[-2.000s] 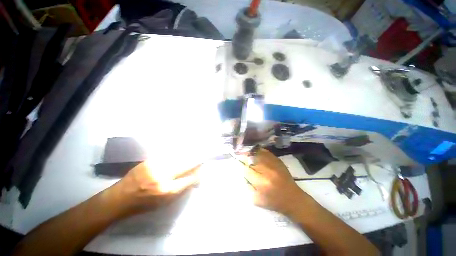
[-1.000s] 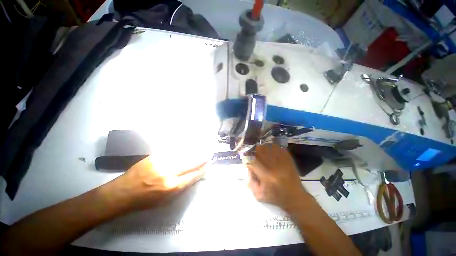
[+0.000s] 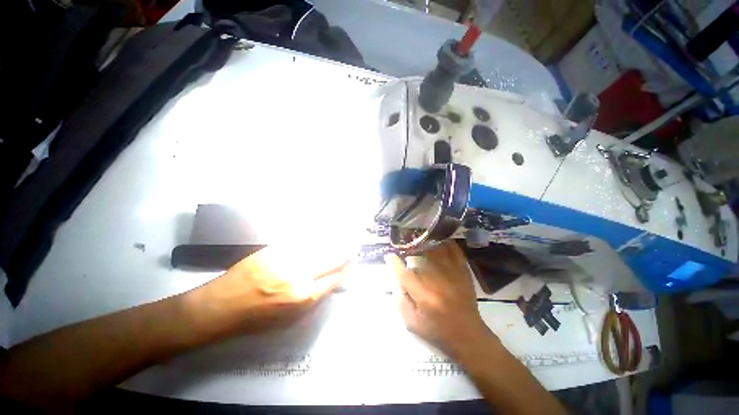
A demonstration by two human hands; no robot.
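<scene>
A dark fabric piece (image 3: 215, 256) lies left of the needle area, its folded black edge running under my left hand (image 3: 271, 284). A small dark part with pale marks (image 3: 373, 254) shows between my fingertips below the machine head. My left hand lies flat with its fingertips at the left end of this part. My right hand (image 3: 442, 296) is bent, its thumb and fingers closed on the right end, close to the curved shiny guard (image 3: 454, 203). The white sewing machine (image 3: 519, 162) has a blue stripe. Glare hides the needle, presser foot and part of the fabric.
Long dark strips (image 3: 105, 146) lie along the left. A black flat piece (image 3: 498, 267) lies under the machine arm. A dark jagged cluster (image 3: 538, 310) and red-yellow handled scissors (image 3: 621, 340) are at right. A pale tub (image 3: 389, 40) stands behind the table, with dark cloth (image 3: 279, 28).
The view has shifted, so the machine head sits further right. The curved guard looks wider. Both hands remain at the fabric by the needle area; the dark piece at left appears narrower in height.
</scene>
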